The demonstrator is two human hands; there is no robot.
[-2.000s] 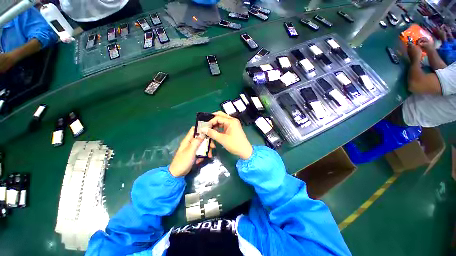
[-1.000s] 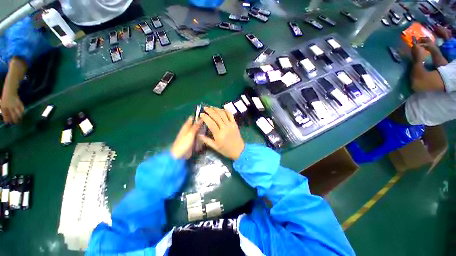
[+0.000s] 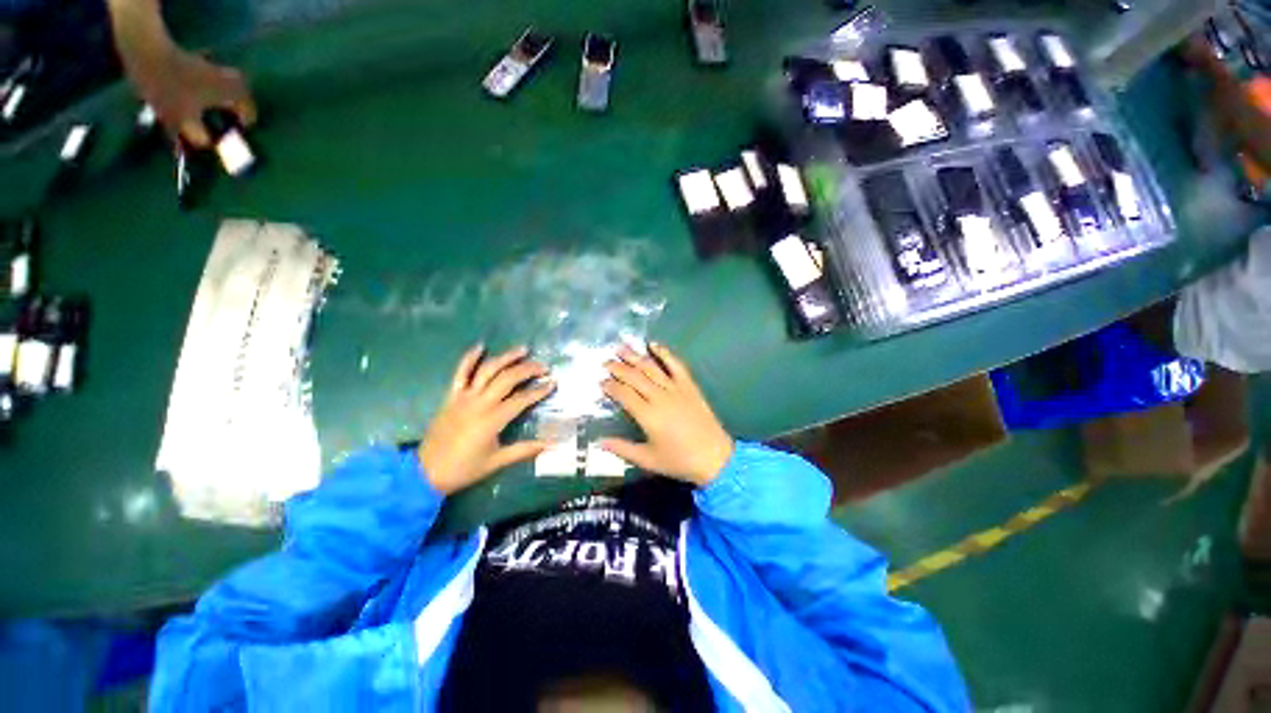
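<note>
My left hand [image 3: 487,422] lies flat with fingers spread at the left side of a small label sheet [image 3: 580,457] near the bench edge. My right hand [image 3: 669,415] lies at its right side, fingers apart. Both thumbs are at the sheet, and neither hand shows anything held. A glossy, crinkled clear film [image 3: 586,327] lies between and beyond the hands. A long cream-white stack of label sheets [image 3: 247,369] lies to the left.
A clear blister tray [image 3: 871,300] with phones is at the right. Phones with white labels [image 3: 718,191] cluster beside it. Keypad phones [image 3: 597,73] lie ahead. Another person's hand [image 3: 195,98] is at a labelled phone, upper left. Cardboard boxes [image 3: 913,446] and a blue bag [image 3: 1094,383] are below right.
The view has tilted down. My hands have come apart and moved down beside the label sheet; the phone is no longer in them. The other person's hand has moved to the labelled phones at left.
</note>
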